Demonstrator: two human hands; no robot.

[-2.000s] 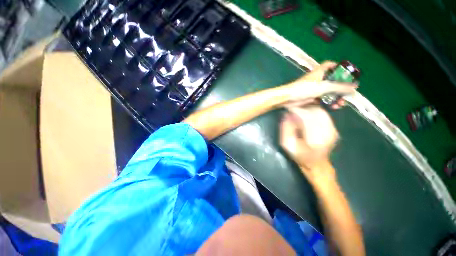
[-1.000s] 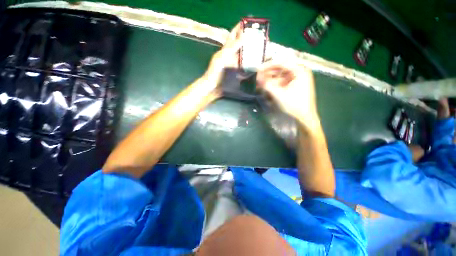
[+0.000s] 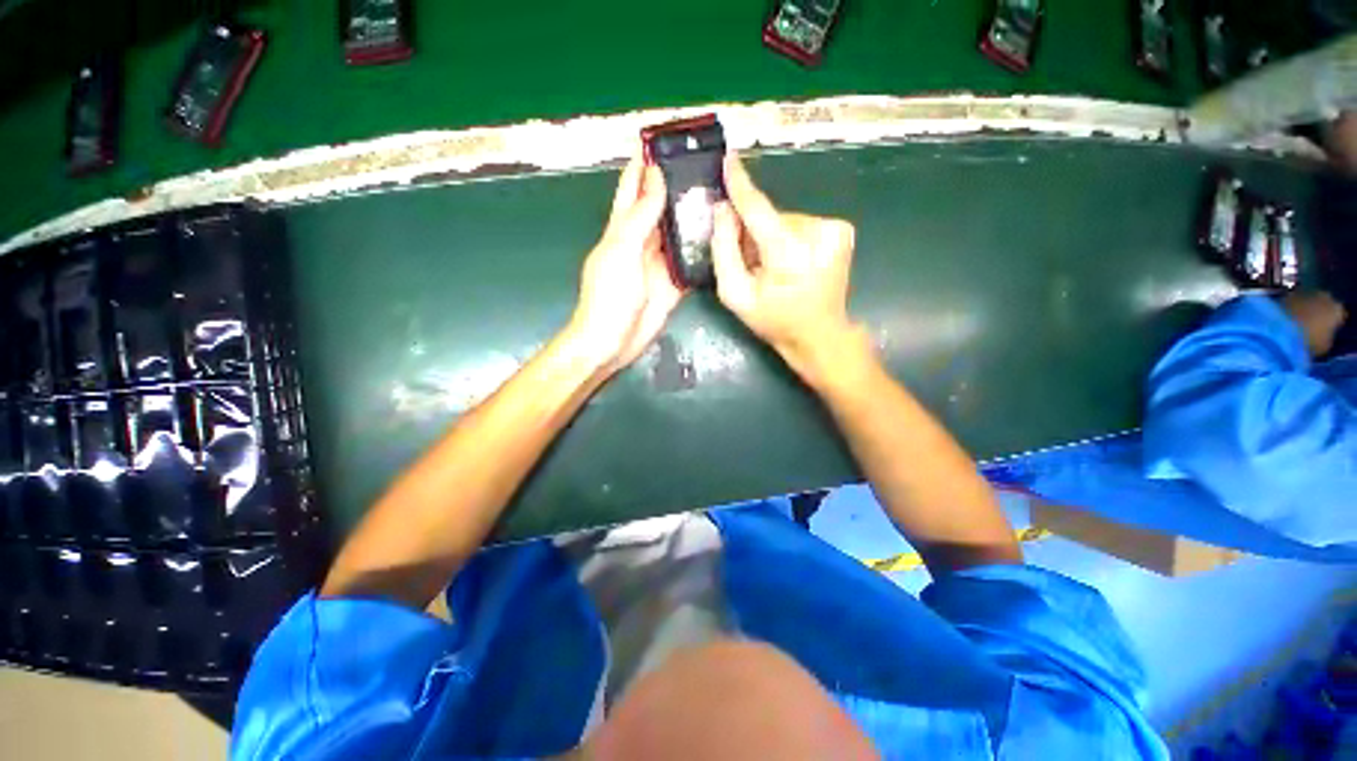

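Observation:
A phone body [image 3: 694, 201] with a red rim and a mostly black back, pale in its middle, is held upright near the bench's far edge strip. My left hand [image 3: 633, 275] is closed around its left side and lower end. My right hand [image 3: 784, 268] is at its right side, with fingers and thumb on its edge and face. Both hands are bare. The fingers under the phone are hidden.
The glossy black blister tray [image 3: 142, 446] lies at the left. Several open phones sit on the green conveyor belt [image 3: 573, 45] beyond the whitish strip [image 3: 462, 149]. At the right, a person's blue sleeve [image 3: 1258, 402] is near phones on the bench [image 3: 1250, 231].
The view has turned right. The phone, green inside and then pale, now shows a mostly black back. My right hand has moved from the dark piece below the phone onto its right side.

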